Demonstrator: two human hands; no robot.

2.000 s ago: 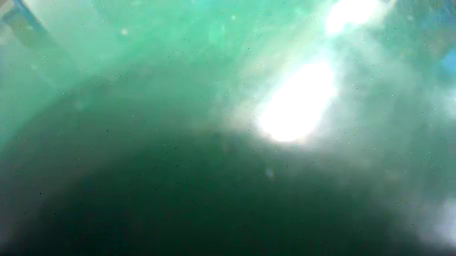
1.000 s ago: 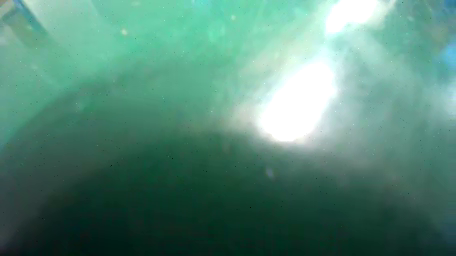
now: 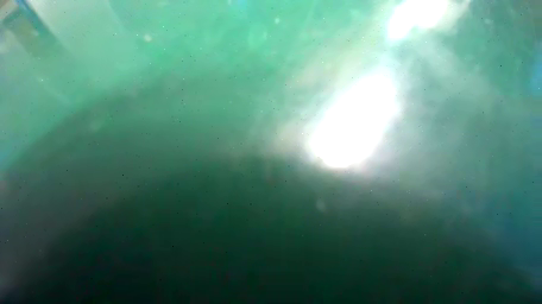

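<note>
A green, glossy, blurred surface (image 3: 196, 107) fills nearly the whole head view, very close to the camera. It may be a bench or belt top, but I cannot tell which. Its lower half lies in dark shadow. A bright white glare (image 3: 356, 122) lies right of centre, with a smaller one near the top edge. Neither of my hands is in view, and no held object shows.
A blurred pale shape with a blue edge (image 3: 35, 21) shows in the top left corner. A faint blue patch (image 3: 538, 74) shows at the right edge. Both are too blurred to name.
The view is almost the same. The blue patches along the right edge have shifted, and the lower right corner has turned from pale to darker blue.
</note>
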